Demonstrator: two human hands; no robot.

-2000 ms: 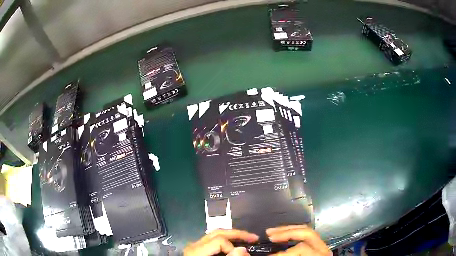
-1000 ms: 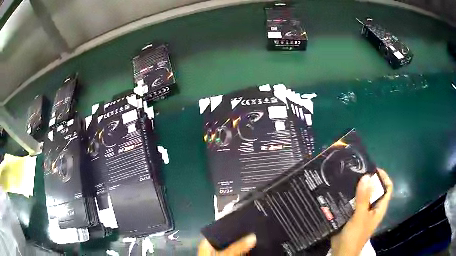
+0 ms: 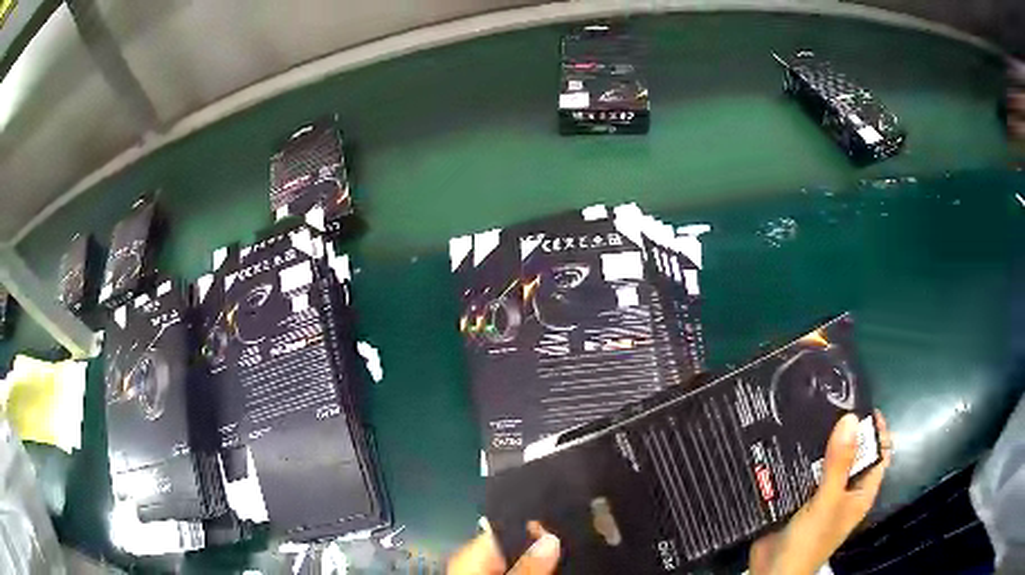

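Observation:
A black carton (image 3: 719,449) is held aslant in front of me, over the lower part of the fanned pile of flat blanks (image 3: 562,371). Its back shows small text, a ring picture and a white label. My right hand (image 3: 826,505) grips its right end, with the thumb by the label. My left hand (image 3: 511,553) holds its lower left end and is cut off by the bottom edge. A light oval spot, perhaps a hole, shows on the black left part of the carton.
Two stacks of blanks (image 3: 281,393) lie at left. Folded cartons (image 3: 605,84) stand along the far green surface, one more (image 3: 843,107) at far right. A yellow-white sheet (image 3: 47,402) lies at the left edge. White scraps (image 3: 369,359) lie between the piles.
The carton has come up from the bottom edge and been turned aslant, then shifted slightly right and down. The far folded cartons have moved a little left in view.

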